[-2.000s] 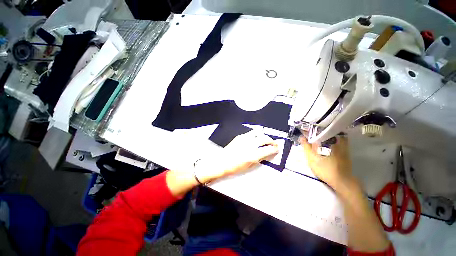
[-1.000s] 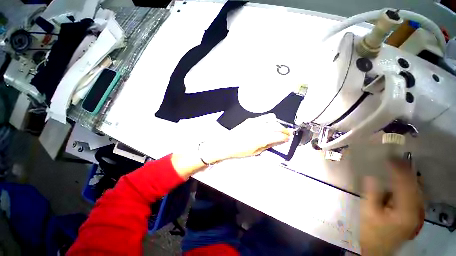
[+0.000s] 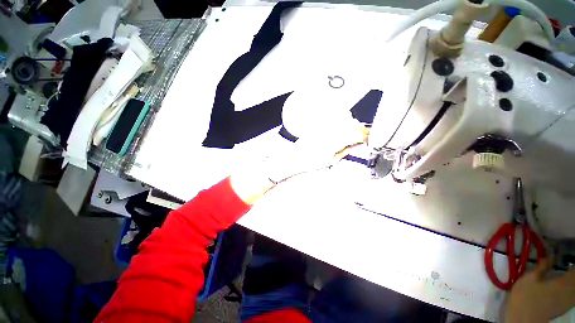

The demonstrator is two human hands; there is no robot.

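My left hand (image 3: 315, 148), washed out by glare, lies over the dark fabric beside the presser foot (image 3: 381, 165). Its fingers are too bright to read. The long dark band (image 3: 236, 82) bends across the table left of this hand. Another dark part (image 3: 367, 106) shows beyond the fingertips, and a thin dark strip lies at the foot. My right hand (image 3: 542, 293) is at the lower right, cut off by the edge, beside the red handles of the scissors (image 3: 516, 246). Whether it grips them cannot be told.
The white sewing machine head (image 3: 466, 107) fills the right. A metal ring (image 3: 336, 82) lies on the white table (image 3: 189, 164). On the left side stand are a phone (image 3: 128, 126), white strips (image 3: 104, 113) and dark pieces (image 3: 79, 82). A blue bin edge shows below the table.
My right hand has left the presser foot and moved to the scissors at lower right. My left hand has shifted up and slightly away from the table front, covering more of the dark fabric.
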